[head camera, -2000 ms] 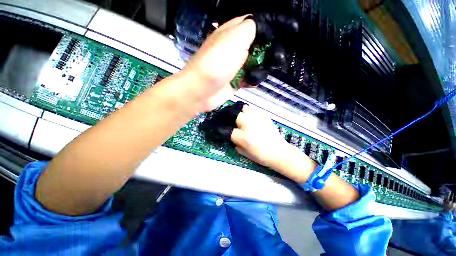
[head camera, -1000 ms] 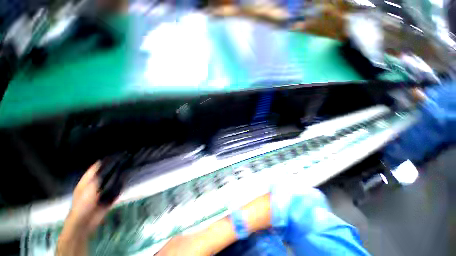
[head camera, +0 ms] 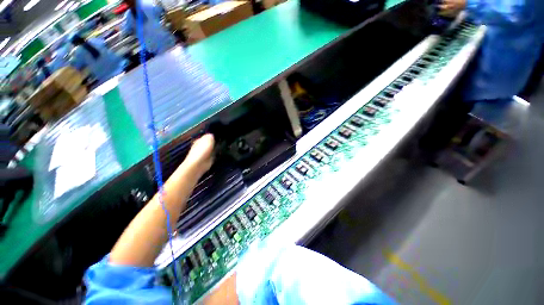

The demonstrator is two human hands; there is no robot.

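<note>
My left hand (head camera: 203,150) reaches over the line into the dark space under the green bench. Its fingers merge with the black tray area (head camera: 253,146), so I cannot tell whether they hold anything. My right hand is cut off by the bottom edge; only a bit of forearm and the overexposed blue sleeve show. Green circuit boards (head camera: 271,208) lie end to end in the pale rail (head camera: 364,95), with a row of black components (head camera: 251,212) standing along them.
A blue coiled cord (head camera: 156,155) hangs across the view, over my left forearm. Clear ribbed trays (head camera: 173,89) and white paper (head camera: 76,156) lie on the green bench (head camera: 262,53). A cardboard box (head camera: 218,19) stands behind. A person in a blue smock (head camera: 504,53) is at the line's far end.
The view has swung and sharpened, showing more bench and floor. My left hand now reaches under the bench. My right wrist, with its blue band, has left the picture at the bottom.
</note>
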